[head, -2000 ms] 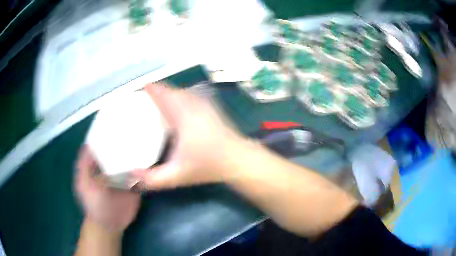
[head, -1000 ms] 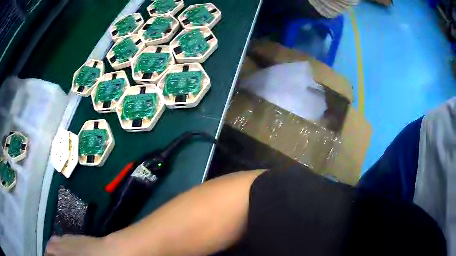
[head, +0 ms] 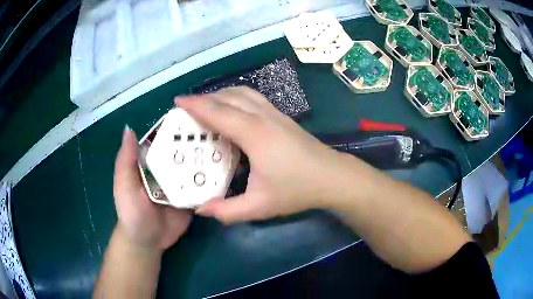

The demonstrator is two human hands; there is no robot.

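Note:
My right hand (head: 263, 155) grips a white hexagonal cover (head: 190, 166) by its edge, printed side up, with rings and a row of small dark rectangles. The cover lies over an open housing (head: 153, 190), turned a little against it; part of the housing's rim shows at the left. My left hand (head: 143, 204) holds that housing from the left and below. The black electric screwdriver (head: 374, 149) with its red lever (head: 381, 126) lies on the mat behind my right forearm, its front end hidden.
A screw tray (head: 280, 87) heaped with screws lies beyond my right hand. Covers (head: 317, 37) sit beside an open housing with a circuit board (head: 363, 65). Several more open housings (head: 428, 89) stand at the right. A pale strip (head: 175, 69) and white foam tray (head: 125, 44) are beyond.
The view has swung back from the right side and the floor to the mat in front of me. Both hands now show with the cover and housing; a second ago only my right hand showed, partly.

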